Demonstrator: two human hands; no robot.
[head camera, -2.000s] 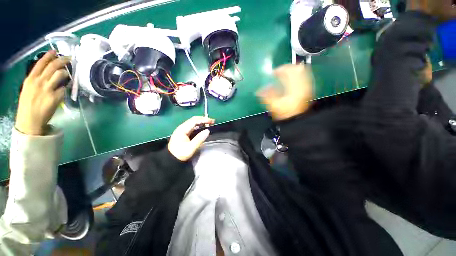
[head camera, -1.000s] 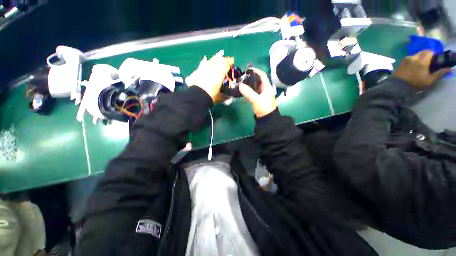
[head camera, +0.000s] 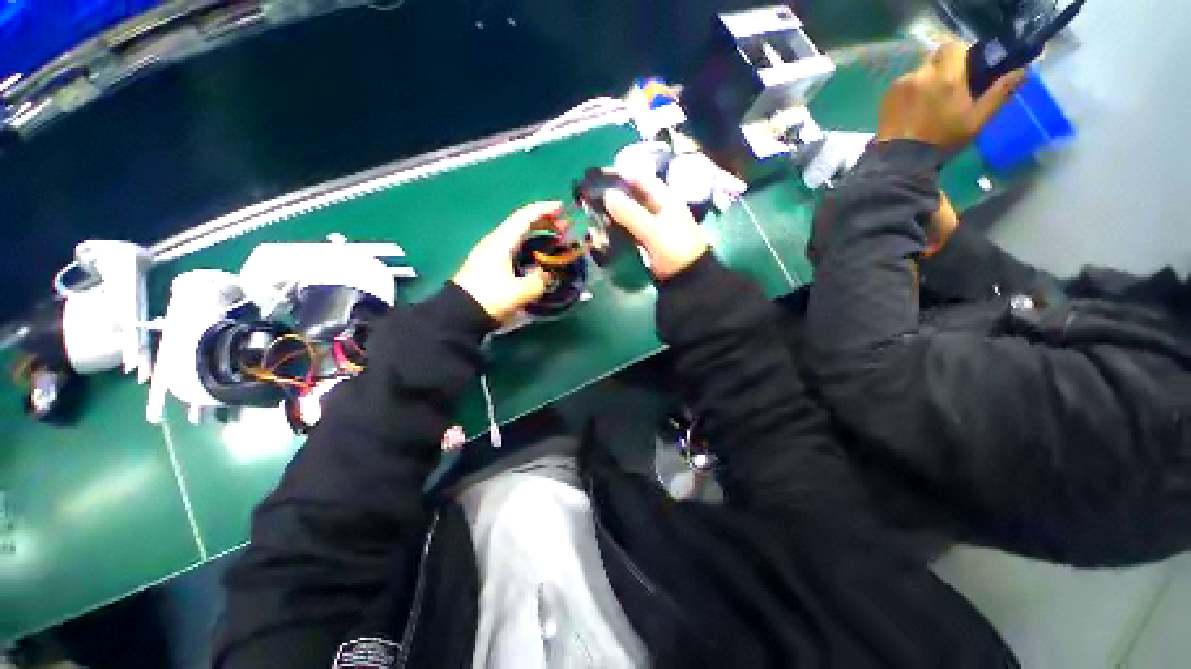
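My left hand (head camera: 496, 264) holds a camera body whose round black opening (head camera: 554, 272) faces up, with orange and red wires coming out of it. My right hand (head camera: 661, 230) holds a black camera head (head camera: 602, 191) just to the right of and above the opening, apart from it. The wires (head camera: 562, 243) run between the two. A white pigtail cable (head camera: 491, 410) hangs from the body towards the bench's near edge. My fingers hide much of both parts.
White camera bodies (head camera: 105, 309) stand at the left, one with a black opening (head camera: 242, 356) and loose wires. Another body (head camera: 679, 170) lies beyond my right hand. A neighbouring person's hand (head camera: 935, 99) holds a black tool (head camera: 1019, 50) near a blue bin (head camera: 1027, 124), far right.
My hands took up the camera parts after the first frame. Since the second, the black head has moved up and right, and the opening with wires shows. The view has shifted.
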